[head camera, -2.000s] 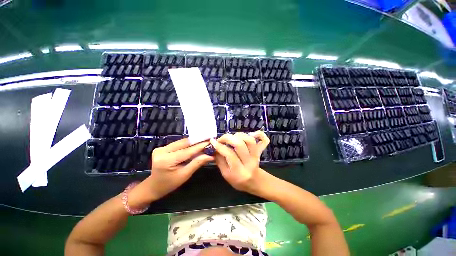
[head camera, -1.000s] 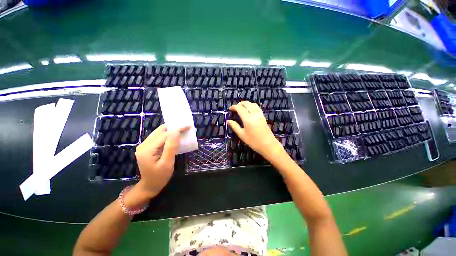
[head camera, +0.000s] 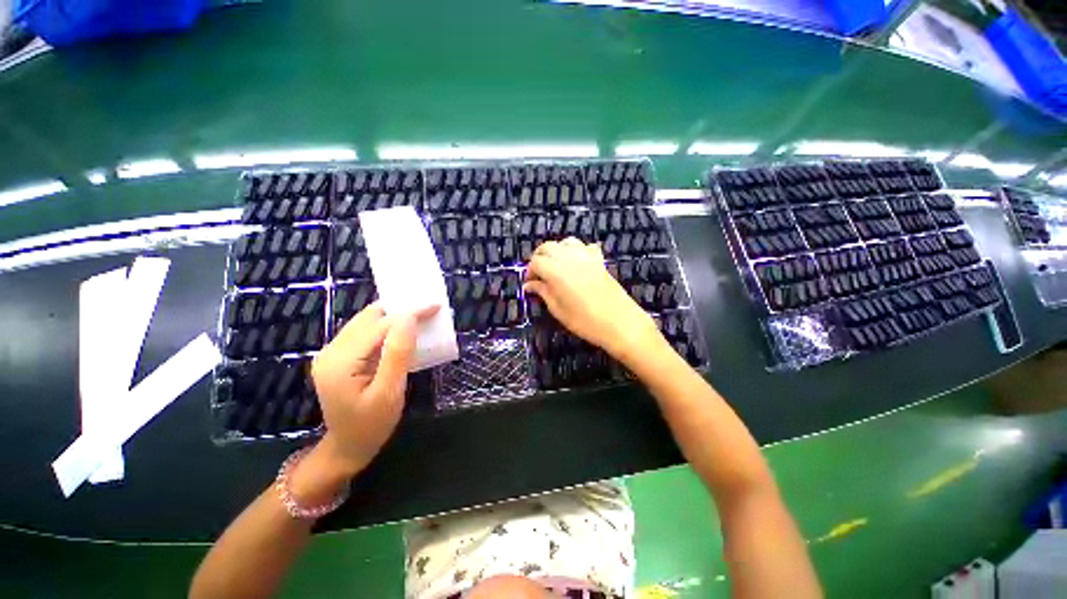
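Note:
My left hand (head camera: 365, 377) holds a long white strip (head camera: 406, 272) by its lower end, above the near tray. The strip bends away over the compartments. My right hand (head camera: 573, 290) is over the middle-right compartments of the clear near tray (head camera: 219, 386), fingertips down among the black parts (head camera: 482, 301). Whether its fingers grip a part is hidden. The near tray's front middle compartment (head camera: 484, 367) is shiny and shows no black parts. The other visible compartments hold slanted rows of black parts.
Several white strips (head camera: 138, 404) lie crossed on the dark bench at the left. A second tray (head camera: 766, 307) of black parts is at the right, with one shiny near-left pocket. A phone-like flat item (head camera: 1004, 326) lies beside it. Another tray (head camera: 1030, 218) is partly seen farther right.
My hands have parted from their meeting point at the strip's end. My left hand moved left with the strip; my right hand reached forward into the tray. The shiny compartment came into view.

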